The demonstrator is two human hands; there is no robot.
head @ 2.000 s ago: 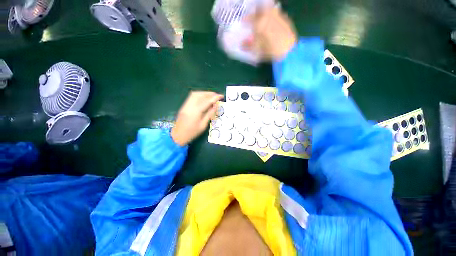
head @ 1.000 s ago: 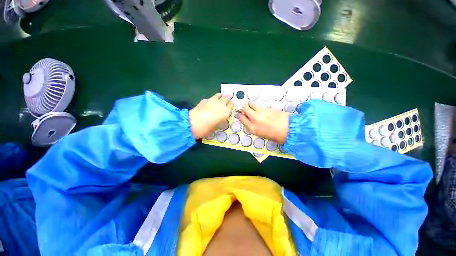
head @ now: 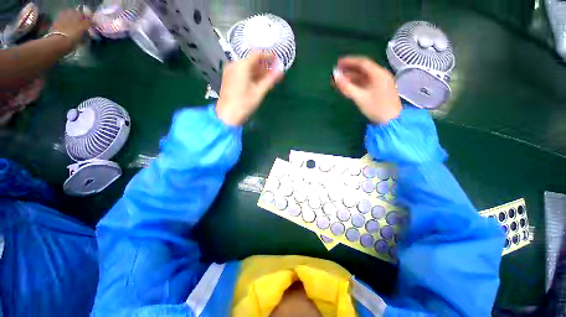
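Observation:
A white clip fan (head: 264, 36) lies at the far side, its ribbed head with a pale round centre facing up. My left hand (head: 248, 83) overlaps its lower edge, fingertips bent together; blur hides whether they grip it. My right hand (head: 369, 86) is raised to the right of that fan, apart from it, with a small whitish round sticker (head: 337, 73) at the fingertips. Overlapping sticker sheets (head: 329, 207) with rows of grey discs lie nearer me, partly under my right sleeve. One dark round hole shows in the top row.
Another clip fan (head: 422, 52) lies far right and one (head: 96, 133) at left. A perforated metal post (head: 192, 37) crosses at upper left. Another person's arm (head: 37, 59) reaches toward a fan (head: 118, 18) there. A second sticker sheet (head: 509, 224) lies at right.
My hands have left the sheets and moved up and apart toward the far side. The front sheet has turned slightly. Fans at the far side have come further into view.

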